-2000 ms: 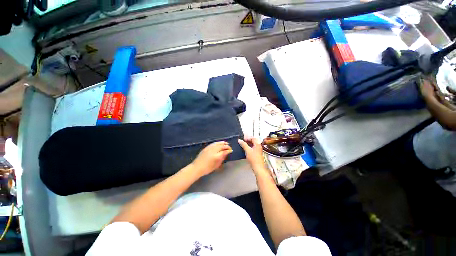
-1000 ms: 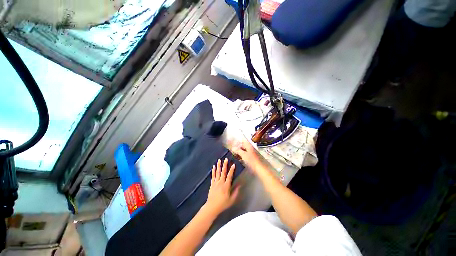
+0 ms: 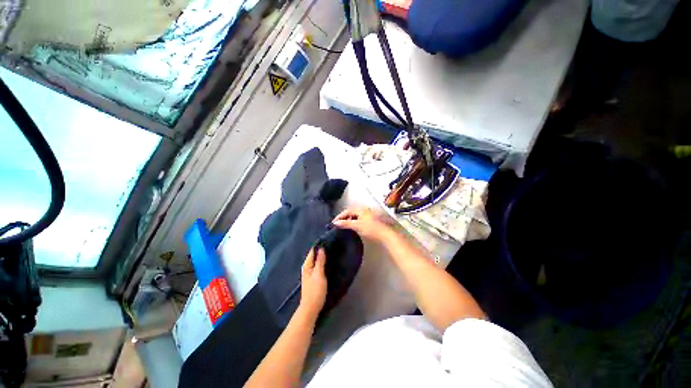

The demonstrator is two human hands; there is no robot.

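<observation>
The dark grey garment [image 3: 292,239] lies over the end of the black padded buck [image 3: 231,350], its far part spread towards the window side. My left hand [image 3: 314,279] holds the garment's near edge, with the fingers partly hidden by the cloth. My right hand [image 3: 364,223] pinches the garment's edge at the right, near the buck's rounded end. The steam iron [image 3: 426,182] rests on the crumpled patterned cloth [image 3: 462,216], right of my right hand and not touched.
Hoses [image 3: 371,72] rise from the iron. A blue support arm [image 3: 206,258] with a red label stands behind the buck. The neighbouring table [image 3: 485,102] carries a navy padded form [image 3: 458,26]. A large dark round shape [image 3: 591,235] is at the right. A black hose [image 3: 47,151] hangs at left.
My left hand, flat on the garment one second ago, now grips its edge. The near edge is lifted, showing the dark rounded buck end. My right hand has shifted slightly left.
</observation>
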